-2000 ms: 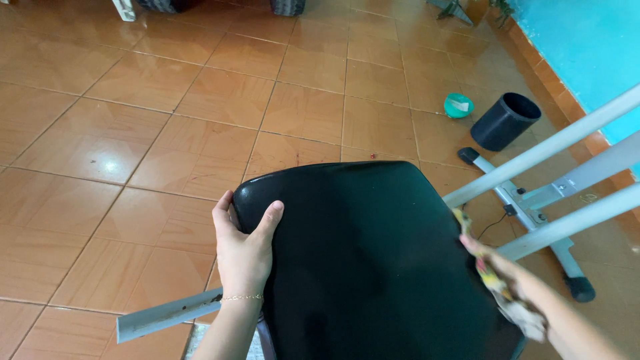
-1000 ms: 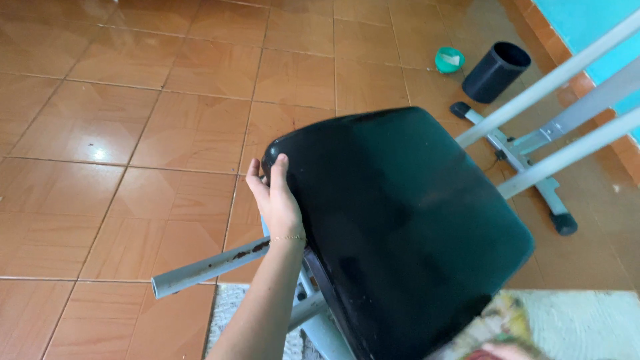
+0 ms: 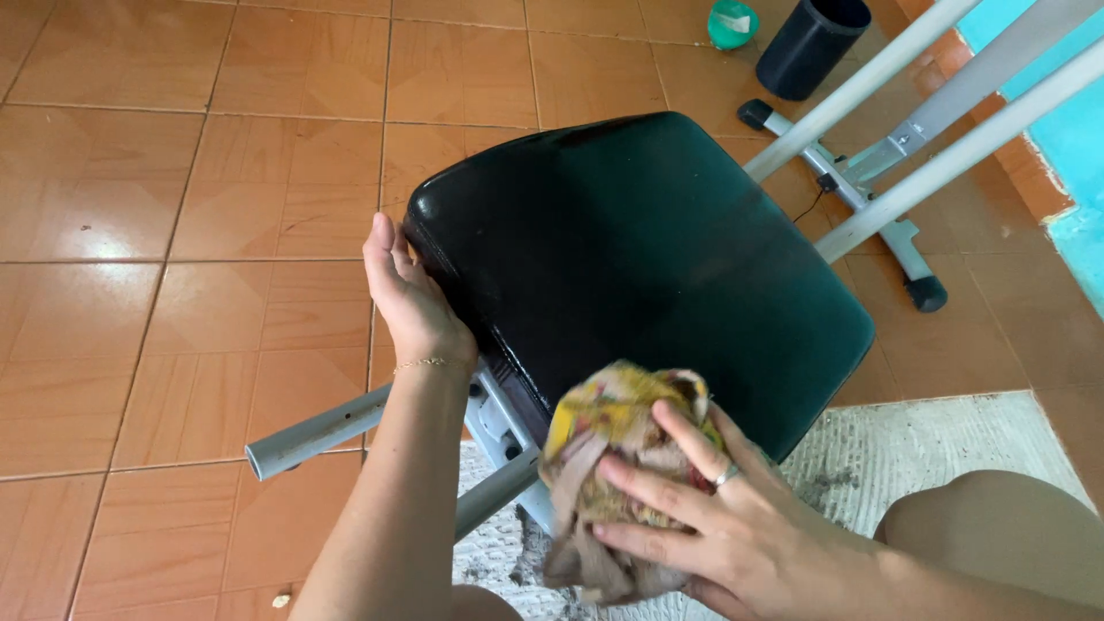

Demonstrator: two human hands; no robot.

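Observation:
A black padded seat (image 3: 621,250) lies tilted across the middle on a grey metal frame. My left hand (image 3: 418,302) rests against its left edge, thumb up, a thin bracelet at the wrist. In my right hand (image 3: 699,492), which wears a ring, is a crumpled yellow and brown cloth (image 3: 621,431), pressed at the seat's near edge. Below my left hand a grey metal tube (image 3: 319,431) sticks out to the left. The underside of the seat is mostly hidden.
Two pale metal bars (image 3: 957,147) run from behind the seat to the upper right, above a floor stand with black end caps (image 3: 925,293). A black cylindrical container (image 3: 811,47) and a green bowl (image 3: 733,24) stand on the tiled floor. A patch of bare cement (image 3: 940,431) lies at lower right.
My right hand with the cloth has moved from the seat's right edge to its near edge. My left hand stays at the left edge, its thumb no longer over the top.

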